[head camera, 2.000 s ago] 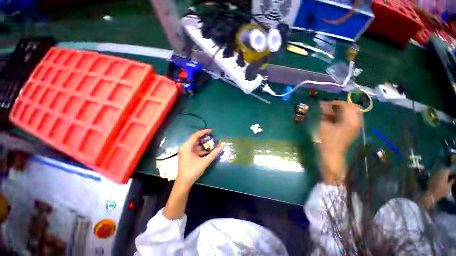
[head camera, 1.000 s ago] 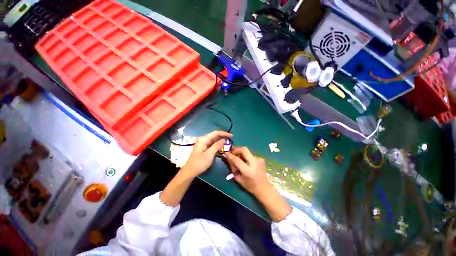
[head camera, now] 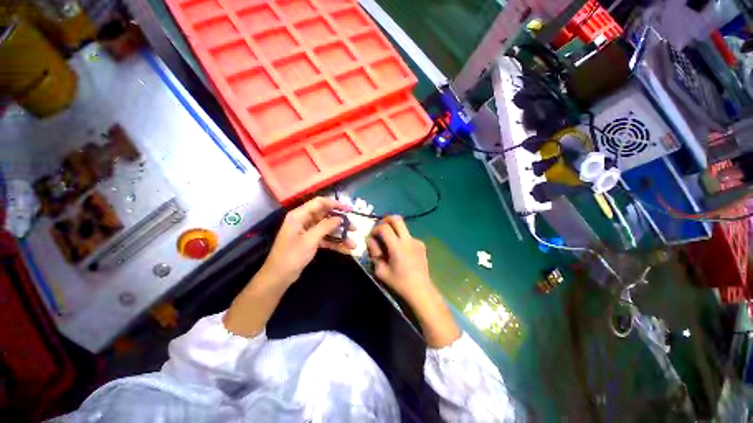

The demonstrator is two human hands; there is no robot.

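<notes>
My left hand point(head camera: 299, 237) holds a small dark electronic unit point(head camera: 341, 226) between thumb and fingers at the bench edge. My right hand point(head camera: 400, 254) is just to its right, fingers curled inward; whether it holds something small cannot be told. Cream backing paper scraps point(head camera: 362, 216) lie between and behind the hands. A yellow-green adhesive sticker sheet point(head camera: 475, 301) lies on the green mat right of my right hand. A cream cut-out scrap point(head camera: 484, 259) lies beyond it.
Stacked red-orange trays point(head camera: 330, 149) stand ahead. The white press point(head camera: 157, 206) with its red stop button point(head camera: 197, 244) is at left. A blue glue gun point(head camera: 452, 122), white power strip point(head camera: 518, 149), fan box point(head camera: 625, 136) and small waiting units point(head camera: 549, 281) are farther right.
The view has turned, bringing more of the press into view. My right hand came from the far side to beside my left and has now moved slightly apart from the unit.
</notes>
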